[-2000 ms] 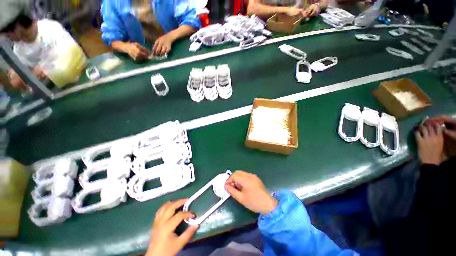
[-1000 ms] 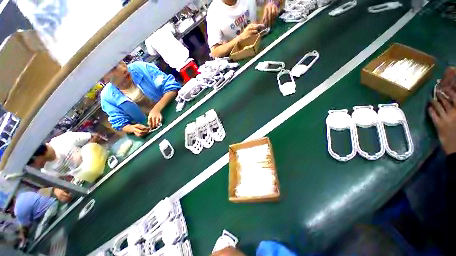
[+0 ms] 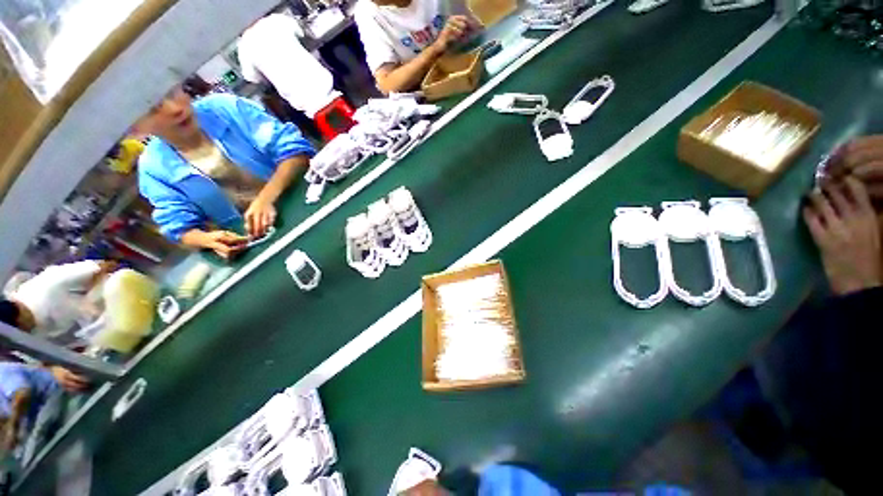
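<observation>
A white plastic housing (image 3: 414, 471) shows only its end at the bottom edge of the picture. A sliver of my right hand (image 3: 426, 488) overlaps it, cut off by the edge; its fingers and grip cannot be made out. My blue sleeve (image 3: 513, 480) shows beside it. My left hand is out of the picture. An open brown cardboard box (image 3: 427, 334) full of slim pale pins stands on the green bench above my hand. Stacked white housings (image 3: 290, 441) lie in rows at the lower left, partly cut off.
Three overlapping housings (image 3: 686, 225) lie right of the box. A second box of pins (image 3: 697, 155) stands at the upper right, near another person's hands (image 3: 844, 218). More housings (image 3: 387, 232) lie across the white line. A person in a blue jacket (image 3: 218, 160) works at the far side.
The view has turned and tilted upward since the first frame, so my left hand, most of my right hand and most of the held housing have left the picture. The near boxes look unmoved.
</observation>
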